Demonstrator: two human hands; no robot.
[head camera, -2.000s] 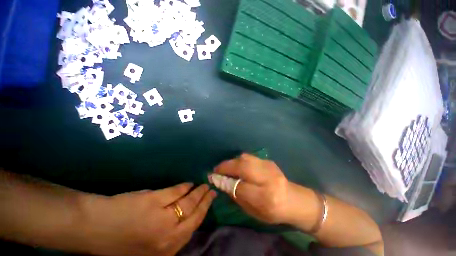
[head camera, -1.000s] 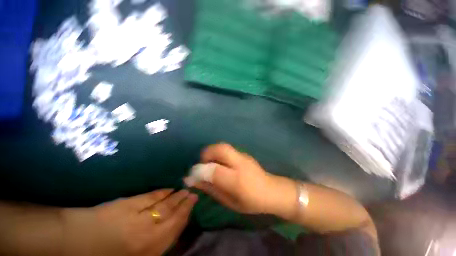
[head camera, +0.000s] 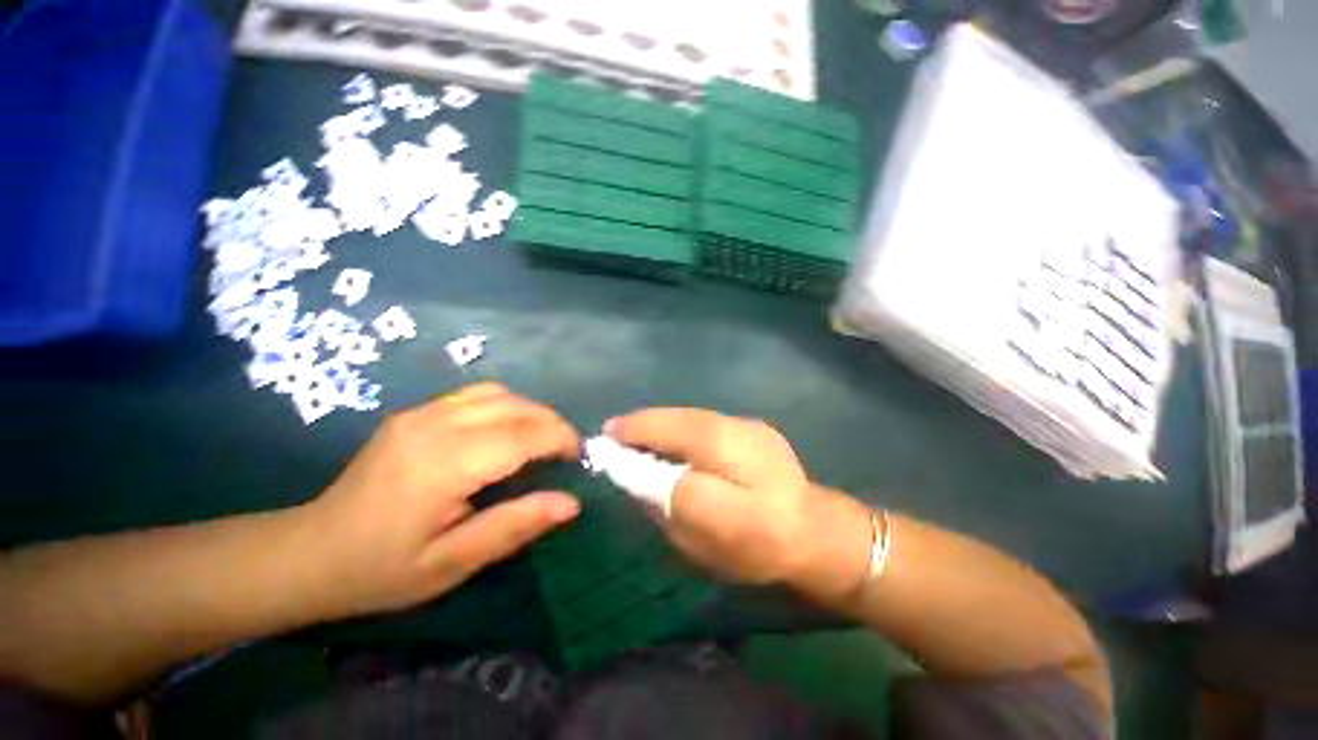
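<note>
My right hand (head camera: 737, 499), with white wrapping on a finger, pinches a small white piece (head camera: 593, 453) with a bluish edge, perhaps a square module or its backing. My left hand (head camera: 455, 492) is beside it, fingertips near the piece, thumb and fingers apart; whether it touches the piece is unclear. A green PCB panel (head camera: 614, 578) lies below both hands near my body, partly covered by them. White backing pieces with holes (head camera: 383, 188) are scattered in a pile at the upper left.
Two stacks of green PCB panels (head camera: 607, 174) stand beyond the hands. White trays (head camera: 1012, 188) with modules (head camera: 1091, 311) are at right, a dark-celled tray (head camera: 1255, 419) at far right. A blue bin (head camera: 109, 174) is upper left, a perforated white strip (head camera: 535, 36) at the back.
The view has shifted, showing more of the back edge and blue bin. My left hand has turned, its thumb now apart from its fingers. A small white piece now shows at my right fingertips.
</note>
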